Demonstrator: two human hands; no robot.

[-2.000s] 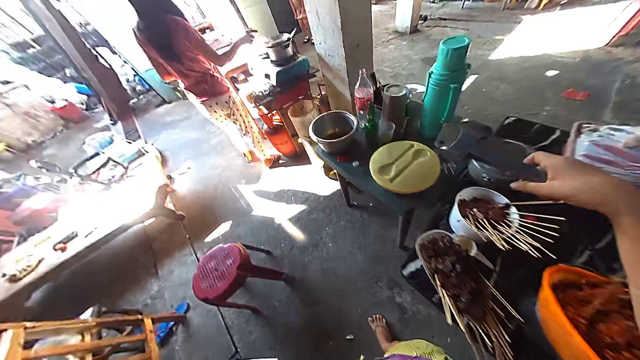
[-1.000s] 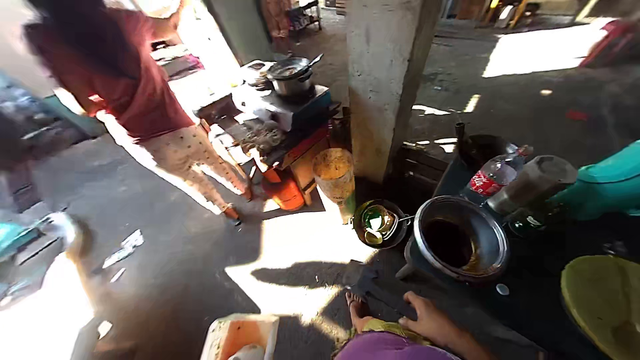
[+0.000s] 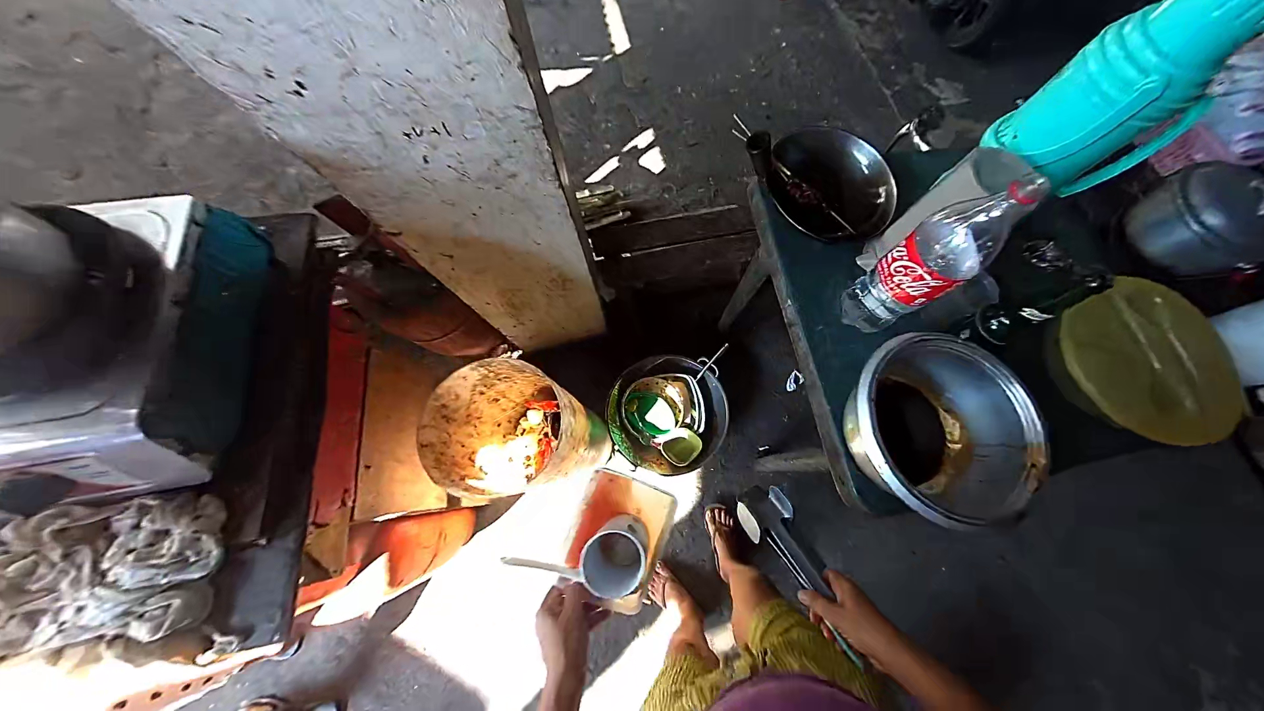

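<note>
My left hand (image 3: 568,624) grips the near left side of a shallow rectangular plastic container (image 3: 642,504). A pale mug (image 3: 614,558) stands in it beside my fingers, with a light handle-like piece pointing left. In my right hand (image 3: 839,607) are long utensils (image 3: 785,543) that look like metal tongs, dark along the middle; their exact number is unclear. Beyond the container, a dark round pan (image 3: 669,415) on the floor holds green and pale dishes and a spoon. Left of that pan stands a tall stained bin (image 3: 494,427) with food scraps inside.
On the dark table (image 3: 805,365) at right are a metal pot (image 3: 946,430), a Coca-Cola bottle (image 3: 938,259), a wok (image 3: 834,183), a yellow-green lid (image 3: 1150,360) and a turquoise jug (image 3: 1126,94). A pillar (image 3: 434,148) rises behind the bin. A stove (image 3: 118,326) and crumpled cloth (image 3: 109,573) are left.
The view has turned down toward the bin and pan. The container, low at the left a second ago, is now in front of me. Utensils now show in my right hand.
</note>
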